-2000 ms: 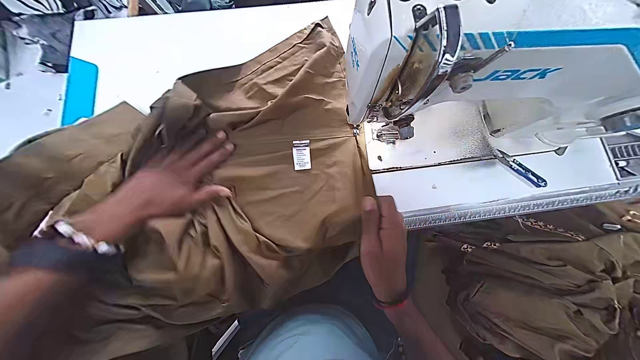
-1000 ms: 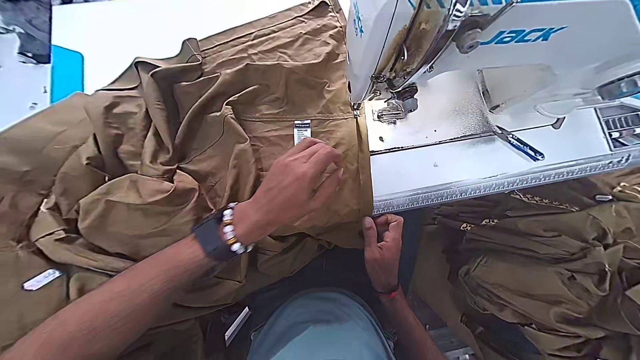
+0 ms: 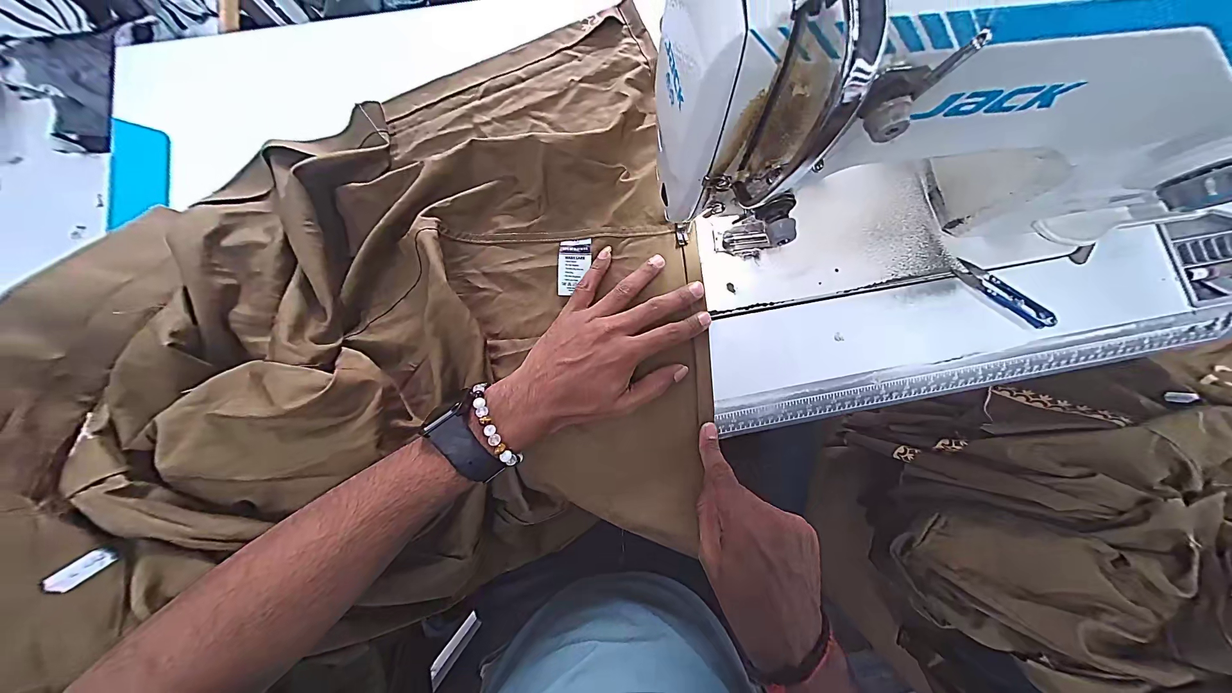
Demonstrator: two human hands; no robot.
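Observation:
A brown fabric garment (image 3: 597, 452) covers the left part of the sewing table, its right edge under the presser foot (image 3: 682, 234) of a Jack sewing machine (image 3: 1039, 125). My left hand (image 3: 616, 346) lies flat on the cloth with fingers spread, fingertips at the hemmed edge and beside a small white care label (image 3: 575, 268). At the front right edge of the garment, my right hand (image 3: 756, 549) pinches the cloth between thumb and fingers; the fingers are partly hidden underneath. The folded rest of the garment is bunched to the left of my left hand.
Thread snips (image 3: 1011, 294) lie on the machine bed, right of the needle area. A measuring scale (image 3: 962, 378) runs along the table's front edge. More brown garments (image 3: 1068, 539) are heaped below at the right. Striped cloth (image 3: 72, 19) lies at the upper left.
My left hand has moved right, from the bunched cloth to near the garment's edge, uncovering folds at the left. My right hand stays at the front edge of the cloth.

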